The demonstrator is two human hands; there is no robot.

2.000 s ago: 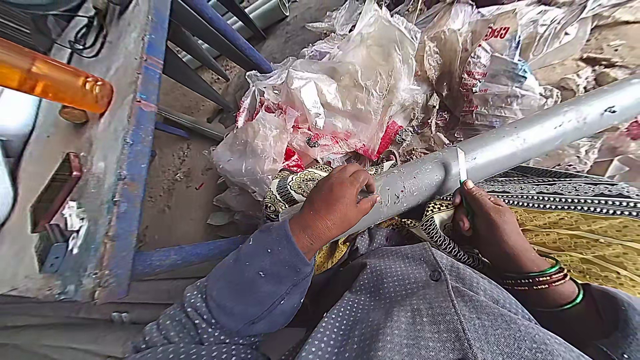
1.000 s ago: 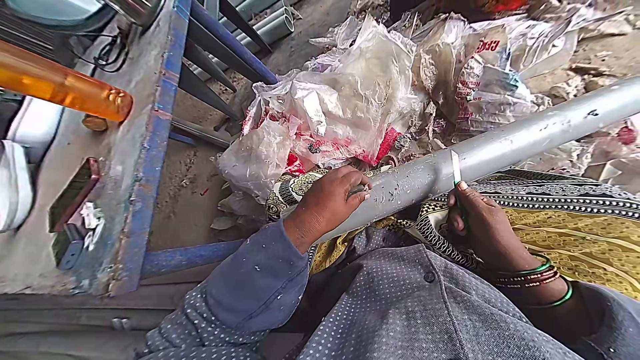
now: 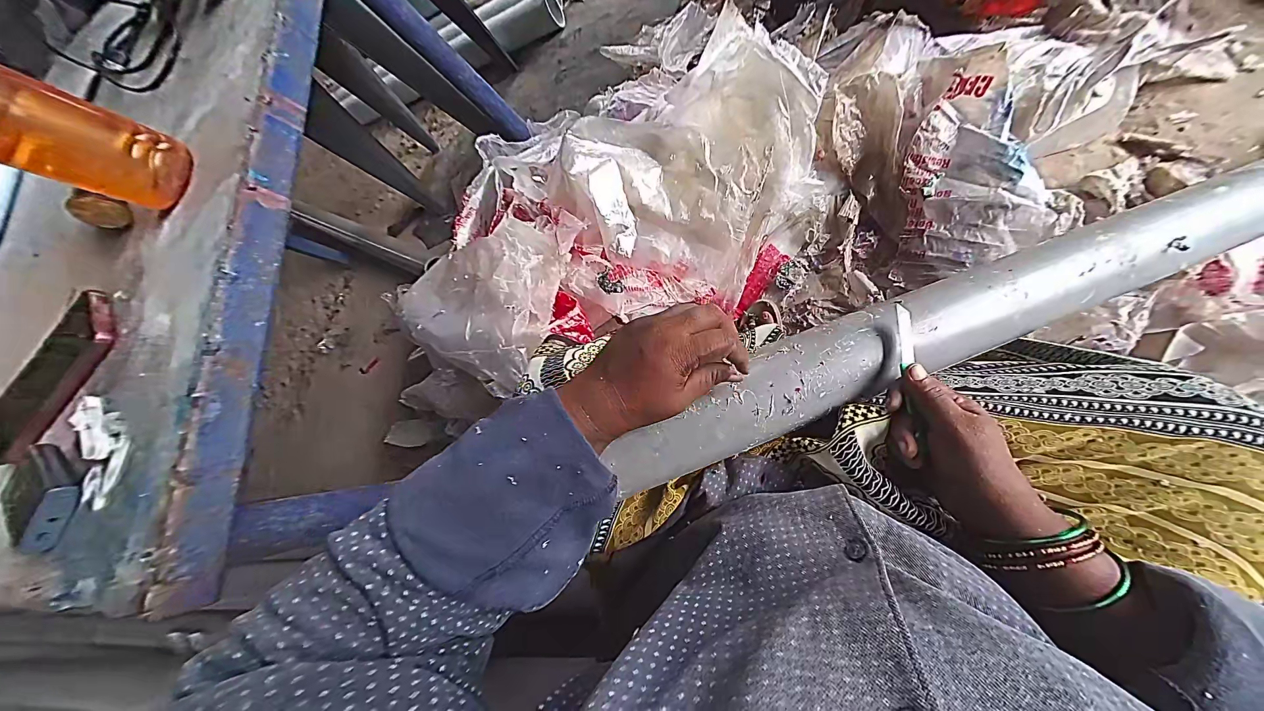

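A grey plastic pipe [image 3: 1047,281] lies slantwise across my lap, with small shavings stuck on its near part. My left hand [image 3: 662,370] rests on the upper side of the pipe near its lower left part, fingers curled over it. Closed around a green handle, my right hand [image 3: 953,444] holds a knife [image 3: 904,338] whose pale blade lies across the pipe by a raised step in its surface. Most of the handle is hidden by my fingers. Patterned yellow and black cloth [image 3: 1116,434] lies beneath the pipe.
Crumpled plastic bags [image 3: 681,178] heap up beyond the pipe. At left stands a worn table with a blue edge [image 3: 232,296], bearing an orange bottle [image 3: 99,143] and a dark red box-like item [image 3: 59,375]. More grey pipes [image 3: 518,25] lie behind the blue and dark bars.
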